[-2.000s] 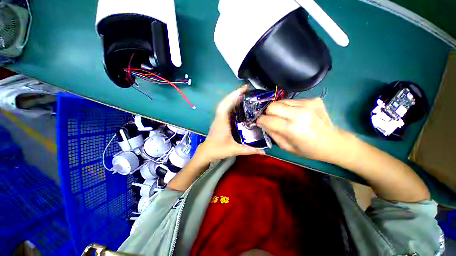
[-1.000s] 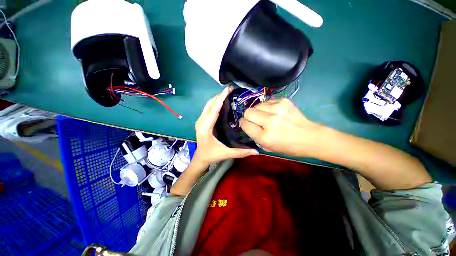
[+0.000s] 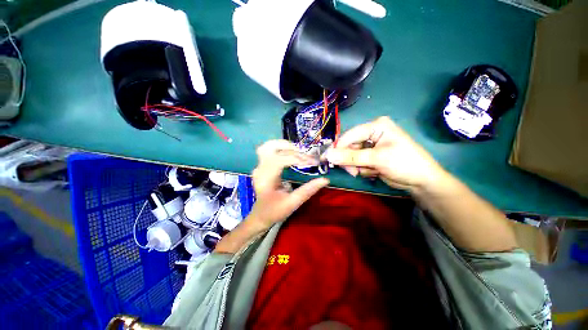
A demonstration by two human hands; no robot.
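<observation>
A black lens module shell point(image 3: 290, 129) with a circuit board point(image 3: 308, 122) inside lies on the bench edge, below the white camera housing point(image 3: 261, 48) with its glossy black inner cover point(image 3: 332, 48). Red, orange and dark wire leads point(image 3: 337, 116) run from the housing down to the shell. My left hand point(image 3: 274, 187) is at the shell's near left side, its fingertips touching the near rim and its thumb apart. My right hand point(image 3: 380, 155) pinches a thin lead end over the near rim; the exact tip is blurred.
A second white housing point(image 3: 145, 26) with loose red and dark wires stands at left. Another black shell point(image 3: 503, 87) with a board lies at right, beside a cardboard box point(image 3: 554, 97). A blue crate point(image 3: 106, 213) of white camera heads is below the bench at left.
The shell has gone from being gripped in my left hand to lying on the bench. My left fingers have loosened. My right hand has moved from inside the shell to its near rim.
</observation>
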